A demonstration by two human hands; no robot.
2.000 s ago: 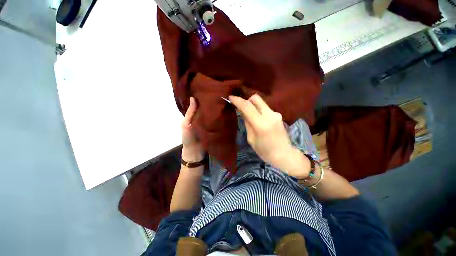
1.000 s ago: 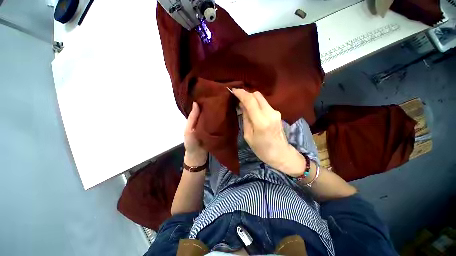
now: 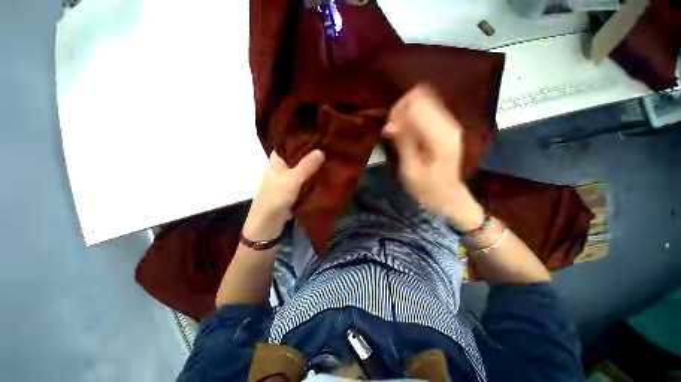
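The rust-brown garment cloth (image 3: 351, 145) lies from under the needle area down over the table's front edge to the lap. My left hand (image 3: 290, 179) holds a fold of it, thumb on top and fingers hidden beneath. My right hand (image 3: 429, 142) is blurred, above the cloth at the right, fingers curled near the raised cloth edge. Whether it holds the slim pointed tool or the cloth cannot be told. The sewing machine's needle area (image 3: 331, 21) glows violet at the top, with the cloth beneath it.
The white table (image 3: 157, 127) spans left and right. A small dark block (image 3: 486, 27) and a beige strip (image 3: 618, 31) lie at the upper right, beside more rust cloth (image 3: 657, 48). Spare cloth (image 3: 534, 220) lies on slatted wood at the right. More cloth (image 3: 196, 261) hangs at lower left.
The view has shifted, so the machine head is mostly cut off. My left thumb now lies over the cloth fold. My right hand has lifted and moved, and the pale tool tip no longer shows.
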